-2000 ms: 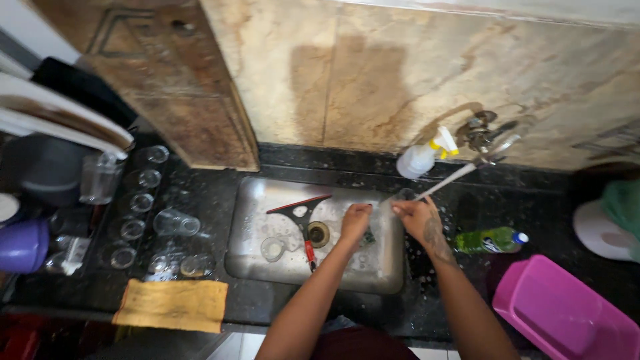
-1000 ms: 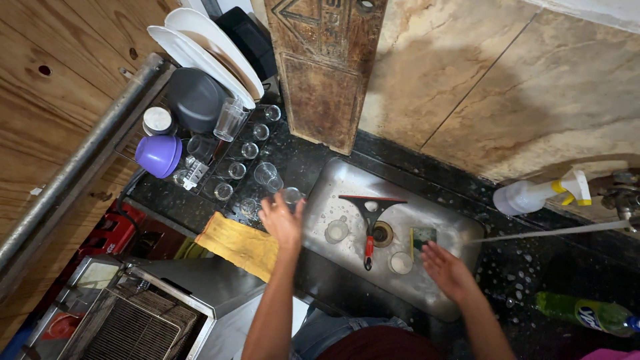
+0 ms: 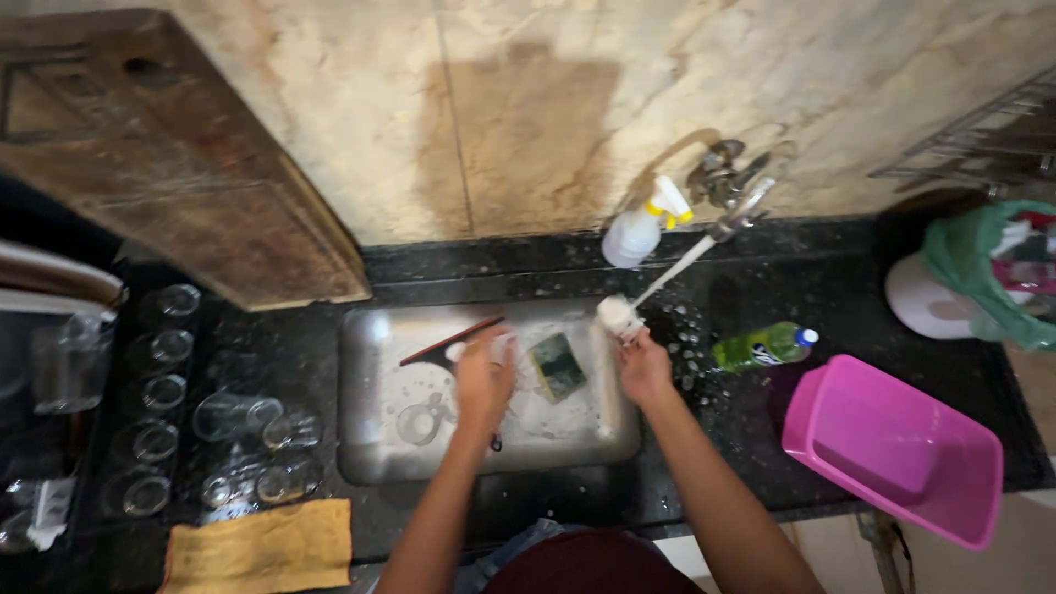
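Observation:
My right hand (image 3: 644,363) grips a small glass (image 3: 619,317) over the right rim of the steel sink (image 3: 487,466), and water from the faucet (image 3: 738,216) runs into it. Blurred, my left hand (image 3: 485,375) hovers over the middle of the sink, partly covering a squeegee (image 3: 429,350) with a red-edged blade; whether it holds anything is unclear. Between the hands a green and yellow sponge (image 3: 557,367) lies in the basin. Another clear glass piece (image 3: 419,422) lies at the left of the basin.
Several glasses (image 3: 153,441) stand or lie on the black counter at left, above a yellow cloth (image 3: 264,549). Behind the sink is a spray bottle (image 3: 634,238). A green detergent bottle (image 3: 763,346), pink basin (image 3: 899,454) and bagged bin (image 3: 936,301) are at right. A wooden board (image 3: 190,165) leans on the wall.
My left hand has moved from beside the glasses on the counter back over the sink. My right hand, open over the sink a second ago, now holds a small glass under the running water.

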